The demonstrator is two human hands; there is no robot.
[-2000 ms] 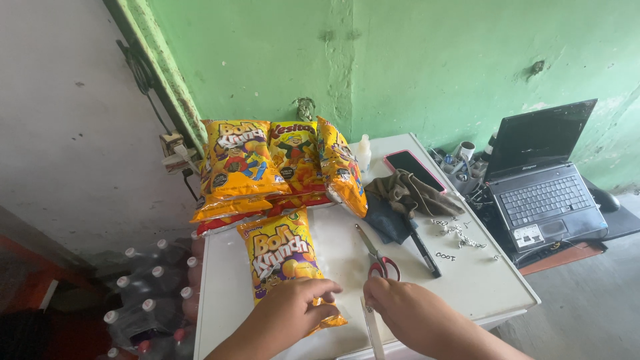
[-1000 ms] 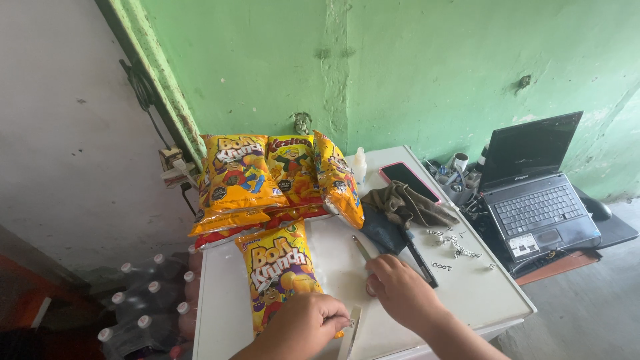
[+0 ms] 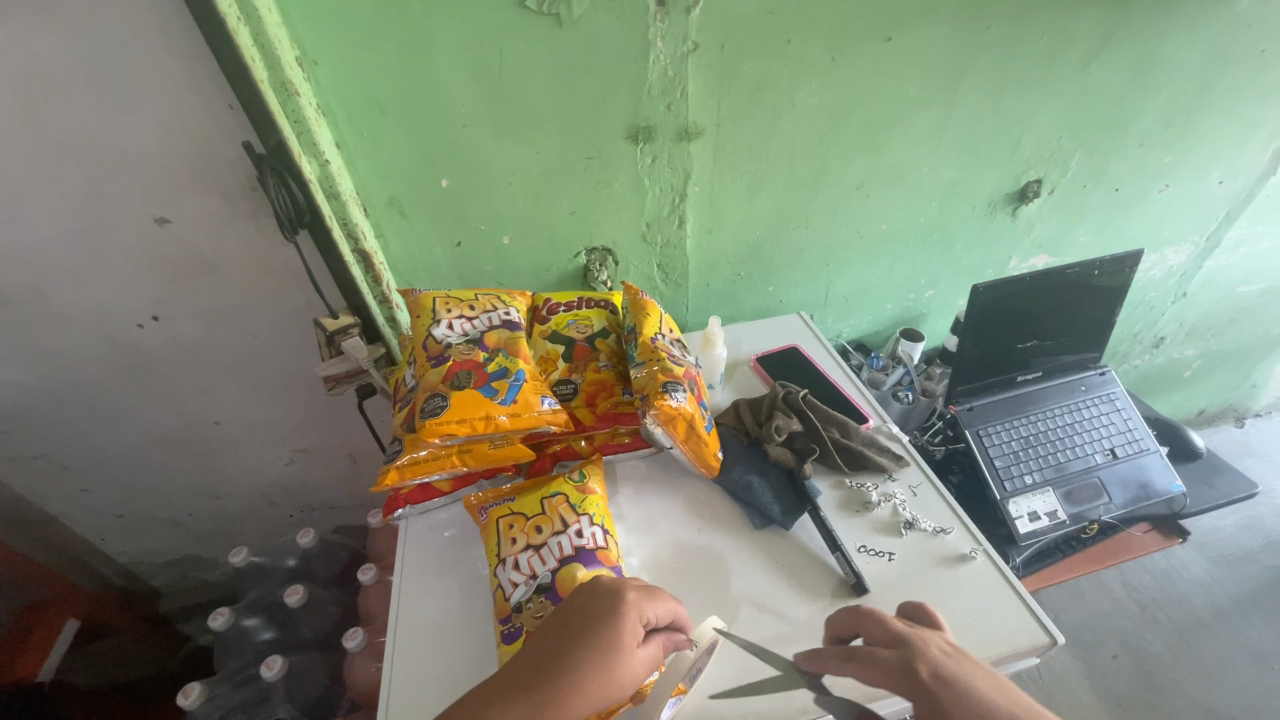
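Observation:
My left hand (image 3: 610, 640) is at the bottom middle, over the lower part of a yellow snack bag (image 3: 550, 550). Its thumb and fingertips pinch a tiny piece too small to name. Just beside its fingertips lies a roll of tape (image 3: 692, 668), seen edge-on. My right hand (image 3: 890, 650) holds a pair of scissors (image 3: 770, 665), blades spread apart and pointing left toward the tape. A black marker (image 3: 835, 545) and small cut paper pieces with handwritten figures (image 3: 905, 515) lie on the white table (image 3: 700, 540) beyond my right hand.
Several snack bags (image 3: 480, 370) are piled at the back left. A small white bottle (image 3: 713, 352), a phone (image 3: 810, 383) and a brown cloth (image 3: 800, 430) sit at the back. An open laptop (image 3: 1065, 430) stands at right; capped bottles (image 3: 275, 665) are on the floor at left.
The scissors, lying on the table in the earliest frame, are now in my right hand with blades apart. My right hand has moved away from my left.

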